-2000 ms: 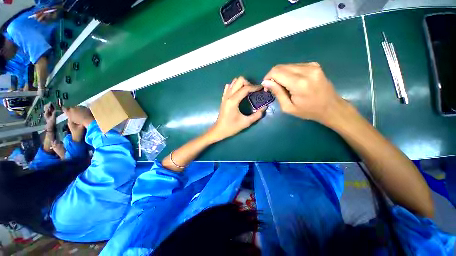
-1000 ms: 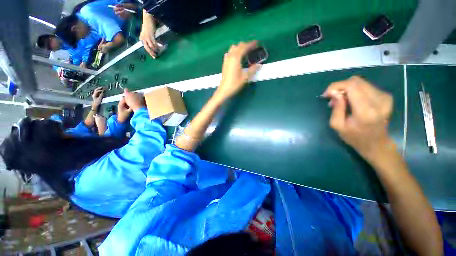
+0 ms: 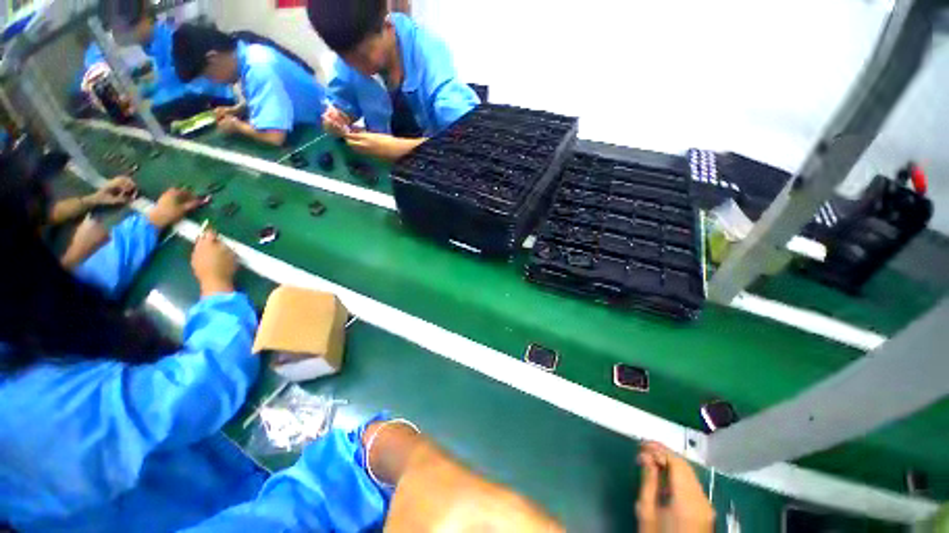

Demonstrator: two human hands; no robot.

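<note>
Three smartwatch bodies lie apart on the green conveyor belt: one [image 3: 541,356] left, one [image 3: 631,376] in the middle and one [image 3: 718,414] by the grey post. My left hand [image 3: 473,502] is blurred and cut off by the bottom edge, below the bracelet on my wrist; its fingers are hidden. My right hand [image 3: 672,498] is partly in view at the bottom edge, on my side of the white rail, fingers pointing up. Whether it holds a fine tool cannot be told.
A cardboard carton [image 3: 302,331] and a clear bag with thin pale pieces [image 3: 296,419] are on the bench at left. Stacked black trays [image 3: 484,172] and another tray stack [image 3: 624,234] stand beyond the belt. A grey post [image 3: 832,401] rises from the white rail [image 3: 562,394]. Several people in blue smocks sit left and across.
The view has swung up and left, bringing the tray stacks in. My left hand has left the watch on the belt. Both hands now sit at the bottom edge.
</note>
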